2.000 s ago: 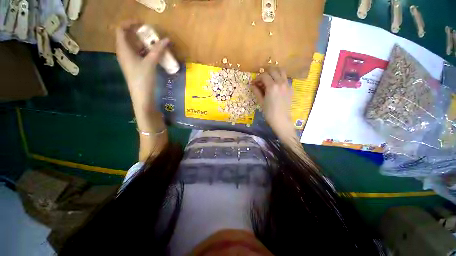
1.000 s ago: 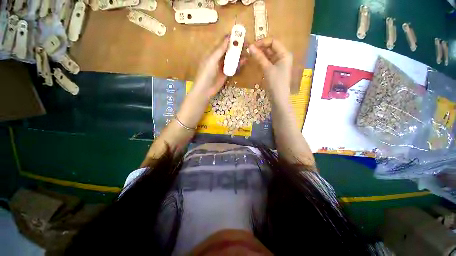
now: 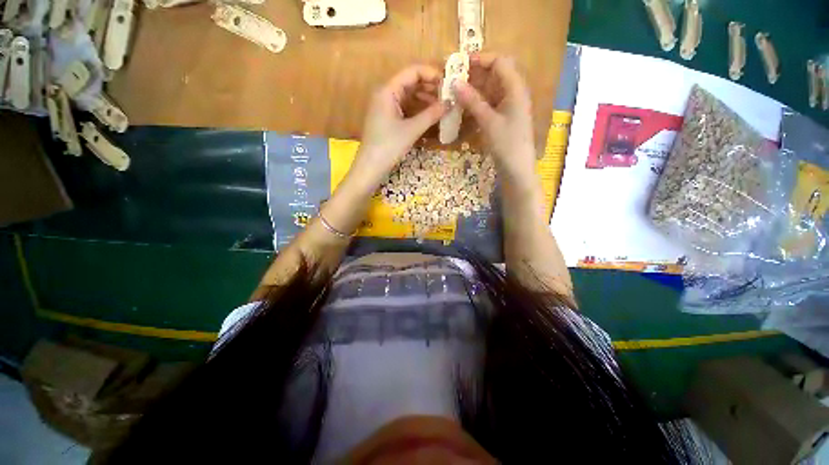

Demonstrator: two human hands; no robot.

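Observation:
A cream elongated housing (image 3: 450,126) is held upright in front of me, above the near edge of the brown board (image 3: 364,82). My left hand (image 3: 400,116) grips its left side. My right hand (image 3: 497,111) is on its right side, with the thumb pressed on its face. Whether a small insert is under the fingertips cannot be seen. The pile of tiny pale inserts (image 3: 436,191) lies just below my hands on the yellow and grey printed sheet (image 3: 298,182).
More housings lie on the board, one (image 3: 345,12) at its far side. Others are heaped at far left (image 3: 118,34) and spaced out at upper right (image 3: 737,50). A clear bag of inserts (image 3: 714,173) rests on white paper (image 3: 582,213) at right.
My left hand brought the housing from the left to the middle. My right hand left the insert pile and now touches the housing. The view has shifted slightly.

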